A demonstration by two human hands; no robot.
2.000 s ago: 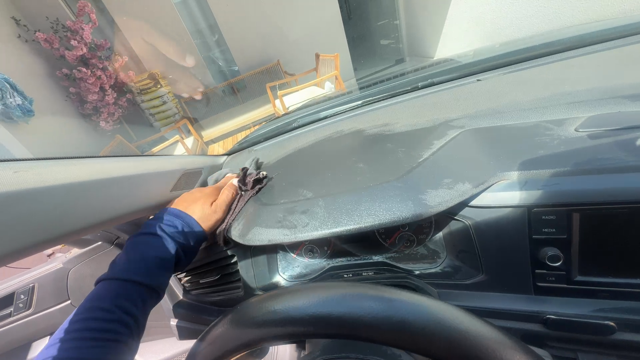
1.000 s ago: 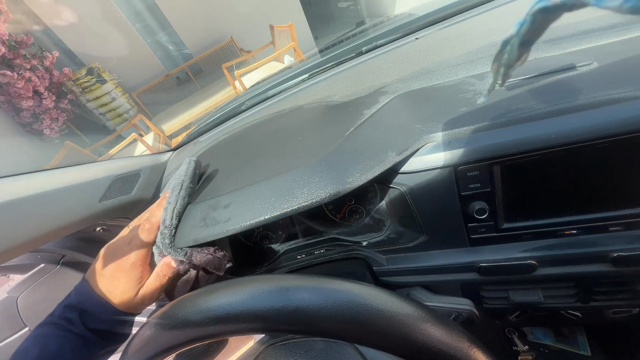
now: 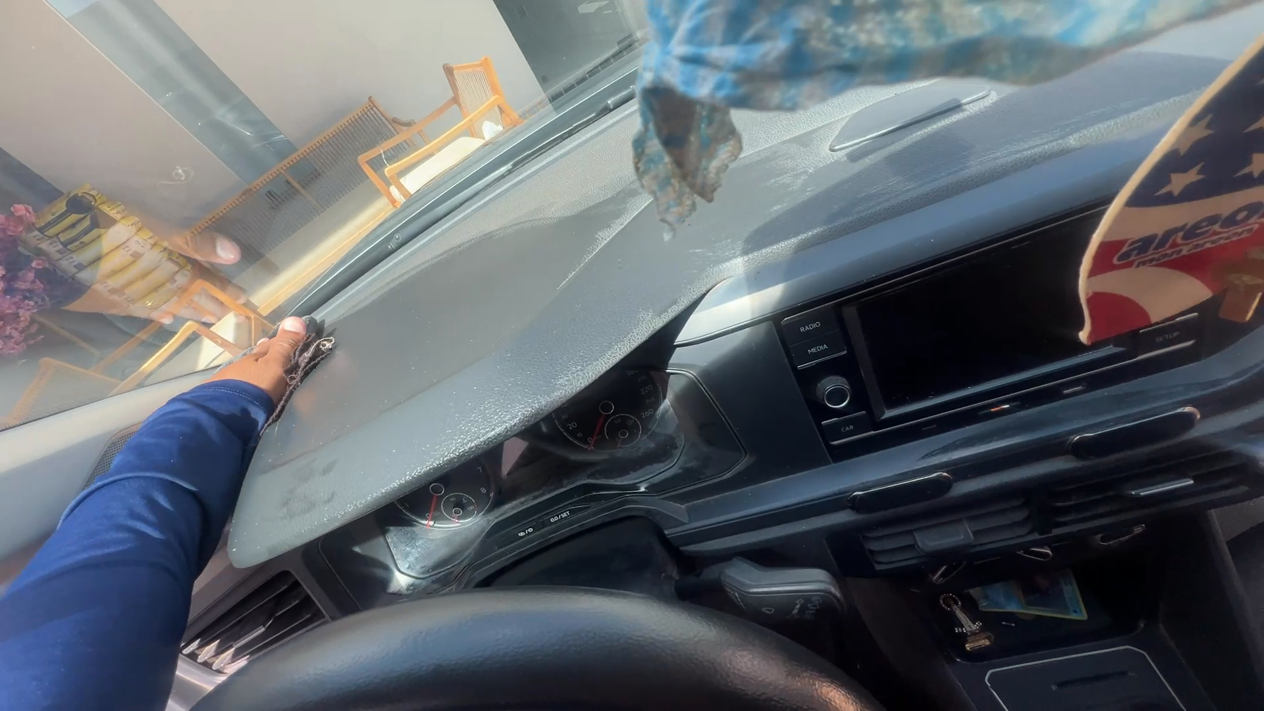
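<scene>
My left hand [image 3: 265, 361], below a blue sleeve, reaches to the far left corner of the car dashboard [image 3: 425, 326], close to the windshield. A dark cloth [image 3: 308, 363] is gripped in it and pressed on the dash; the hand covers much of the cloth. The dash top has a dusty, streaked look in places. My right hand is out of view. A blue patterned cloth [image 3: 731, 59] hangs at the top of the view above the dash; what holds it cannot be seen.
The steering wheel [image 3: 533, 642] is in the foreground, with a stalk [image 3: 780, 591] behind it. An air freshener [image 3: 1185, 217] hangs at the right, before the display screen [image 3: 987, 316]. Instrument dials [image 3: 604, 420] lie under the dash hood. An air vent [image 3: 255, 624] is at lower left.
My left hand has moved with the cloth from the near left edge of the dash to its far corner by the windshield. More of the blue patterned cloth and the hanging air freshener have come into view.
</scene>
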